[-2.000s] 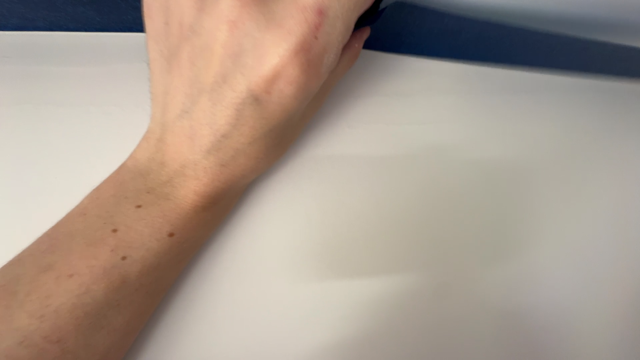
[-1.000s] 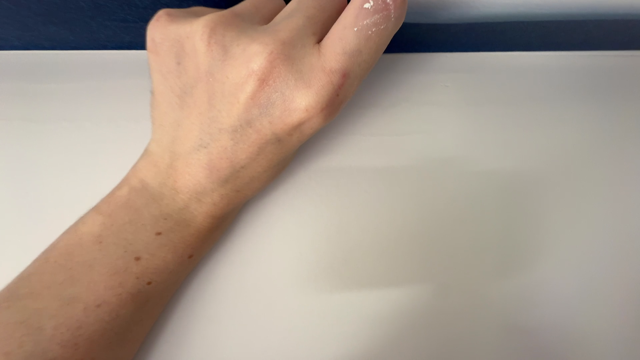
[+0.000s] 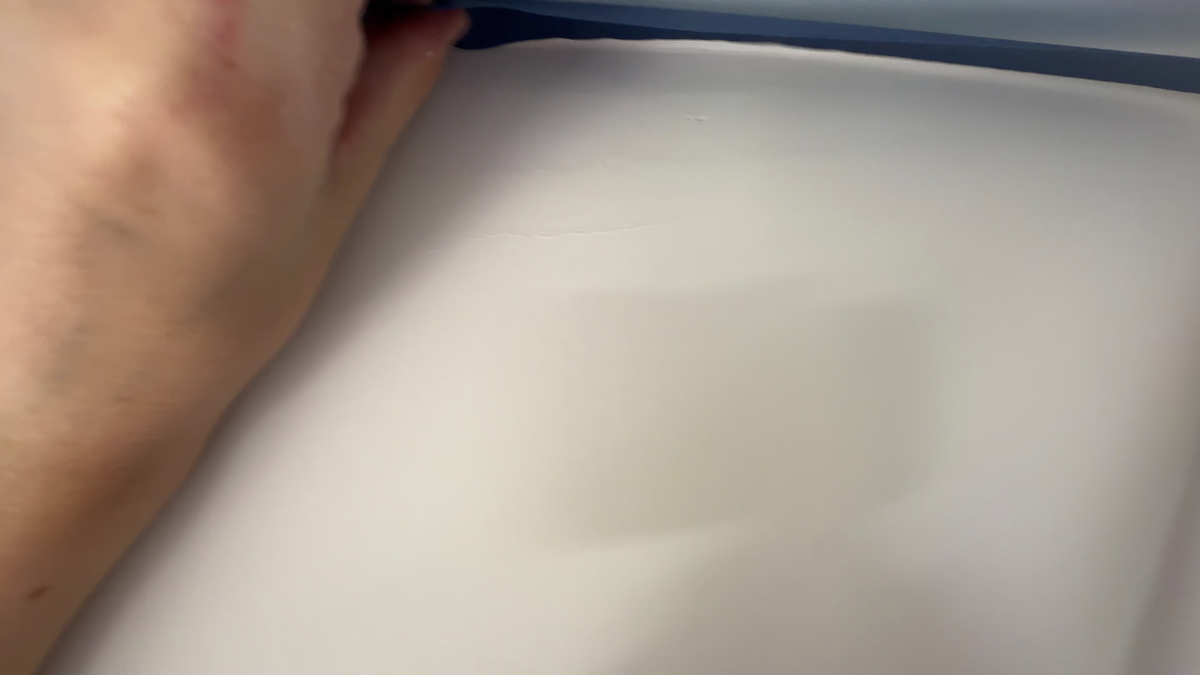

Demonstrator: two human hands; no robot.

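My left hand [image 3: 206, 150] comes in from the lower left, back upward, and is large and blurred. Its thumb points up and right, near the far edge of a smooth white sheet [image 3: 731, 394]. The other fingers are cut off by the top of the view or hidden, so I cannot tell what they hold. The sheet's far edge is slightly wavy, and it bears a fine crease and a soft grey shadow. My right hand is out of view.
A dark blue strip [image 3: 1059, 66] runs along the top, beyond the edge of the white sheet. Above it, at the upper right, lies a pale, blurred surface [image 3: 1078, 21].
My left hand looks larger and more of it is cut off at the left and top. The sheet's far edge, straight a second ago, now looks wavy and slanted.
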